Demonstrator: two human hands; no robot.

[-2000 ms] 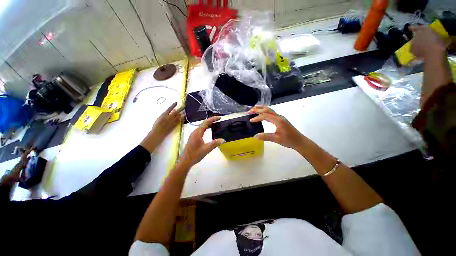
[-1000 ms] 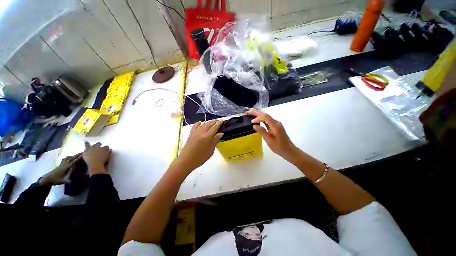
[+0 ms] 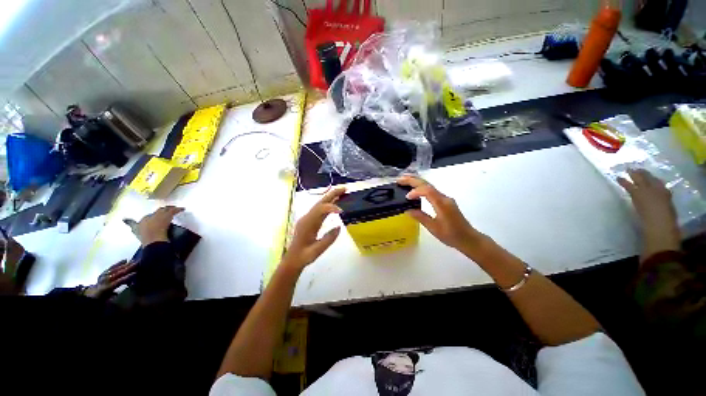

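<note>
A yellow retail carton (image 3: 388, 233) with a black top stands upright on the white bench in front of me. A small black looped piece (image 3: 379, 195) lies on its black top. My left hand (image 3: 313, 232) is at the carton's left top edge, fingertips on the corner, thumb apart. My right hand (image 3: 441, 210) is at the right top edge, fingers on the back corner and side. The two hands hold the carton between them.
Behind the carton are a clear poly bag (image 3: 387, 131) with black pieces and a red tote bag (image 3: 316, 48). Flat yellow cartons (image 3: 200, 138) lie left. Scissors (image 3: 602, 138) lie on flat plastic bags at right. Other people's hands work at both sides. An orange bottle (image 3: 594, 48) stands right rear.
My left hand has opened from lying over the carton's left side to gripping its top corner. The left neighbour's hands have moved over a black box. A right neighbour's hand now rests on the plastic bags.
</note>
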